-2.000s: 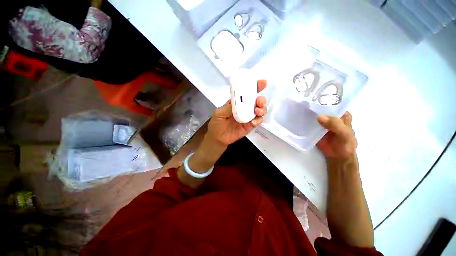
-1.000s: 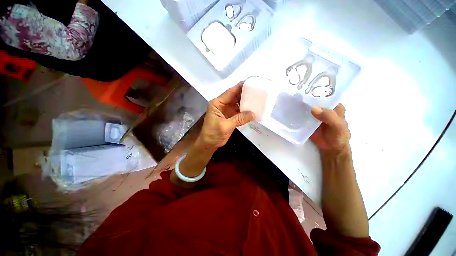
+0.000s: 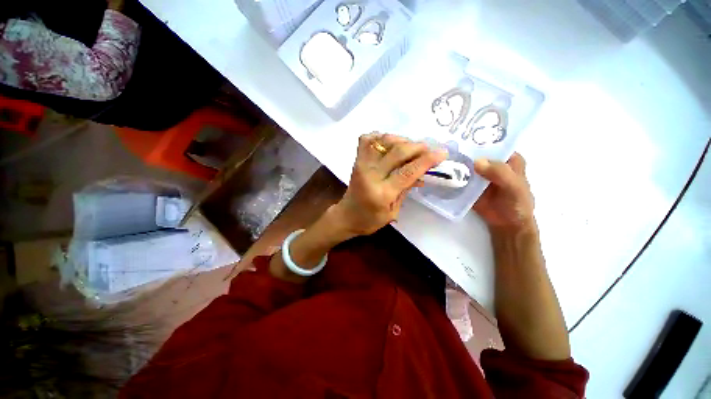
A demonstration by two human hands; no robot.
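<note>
My left hand (image 3: 382,183) holds the white charging case (image 3: 448,174) on edge over the large lower cavity of the blister tray (image 3: 524,104). My fingers hide part of the case. My right hand (image 3: 507,191) grips the tray's near right edge, thumb on top. Two earbuds with looped outlines, one on the left (image 3: 450,107) and one on the right (image 3: 488,125), sit in the tray's upper cavities.
A stack of filled trays (image 3: 374,72) stands behind my left hand, another stack (image 3: 635,17) at the far right. A black object (image 3: 664,354) lies at the lower right. Left of the table are a person's sleeve (image 3: 115,51), an orange stool (image 3: 168,150), an open carton (image 3: 222,167) and bagged trays (image 3: 129,241).
My left hand has moved right with the case, which is now turned on edge over the tray's large cavity. My right hand still holds the tray. The whole view has shifted slightly.
</note>
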